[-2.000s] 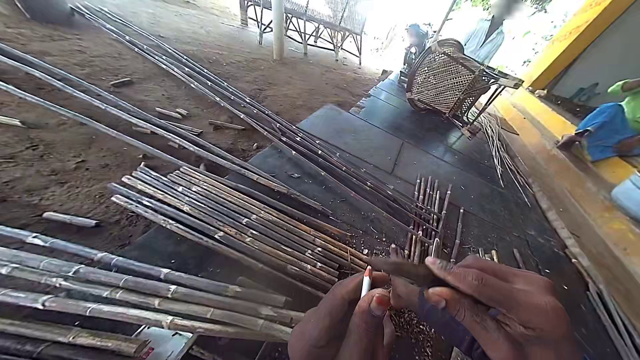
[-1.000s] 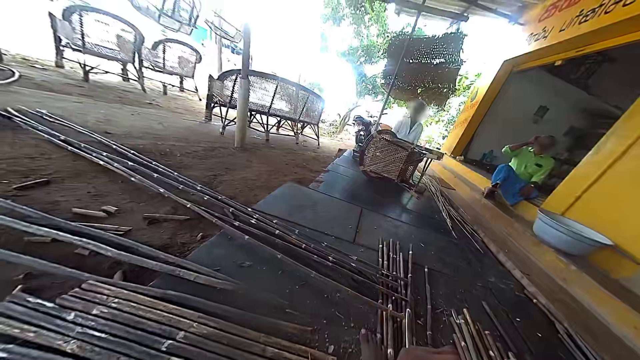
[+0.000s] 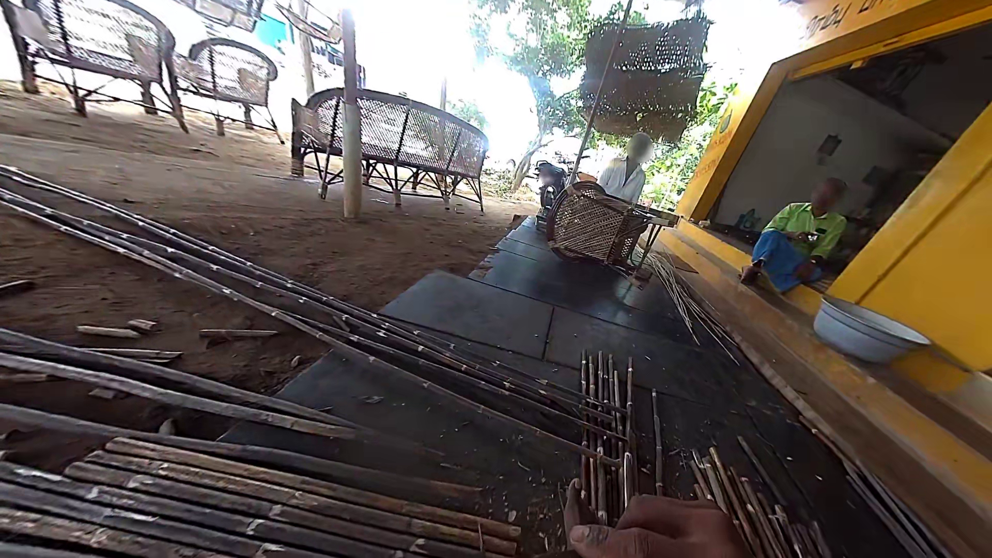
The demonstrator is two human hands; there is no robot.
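My right hand (image 3: pixel 663 528) is at the bottom edge, its fingers bent and the thumb pointing left; whatever it grips is cut off by the frame. Just left of it a darker fingertip (image 3: pixel 574 504), apparently of my left hand, points up; the rest of that hand is out of view. Both are at the lower ends of a bundle of short cane sticks (image 3: pixel 601 403) on dark stone slabs. More short sticks (image 3: pixel 732 496) lie to the right. Thick cut canes (image 3: pixel 256 504) fill the lower left, and long thin canes (image 3: pixel 310 298) slant across the slabs.
A woven cane chair (image 3: pixel 593 225) lies tipped near a person (image 3: pixel 622 178) farther back. Another person (image 3: pixel 798 236) sits on the yellow building's step beside a grey basin (image 3: pixel 868 329). A post (image 3: pixel 352 124) stands before a cane settee (image 3: pixel 418 136). Cane strips (image 3: pixel 682 291) lie along the step.
The view has tilted up. Two seconds ago both hands showed close together around a pale-ended stick; now they show only partly at the bottom edge.
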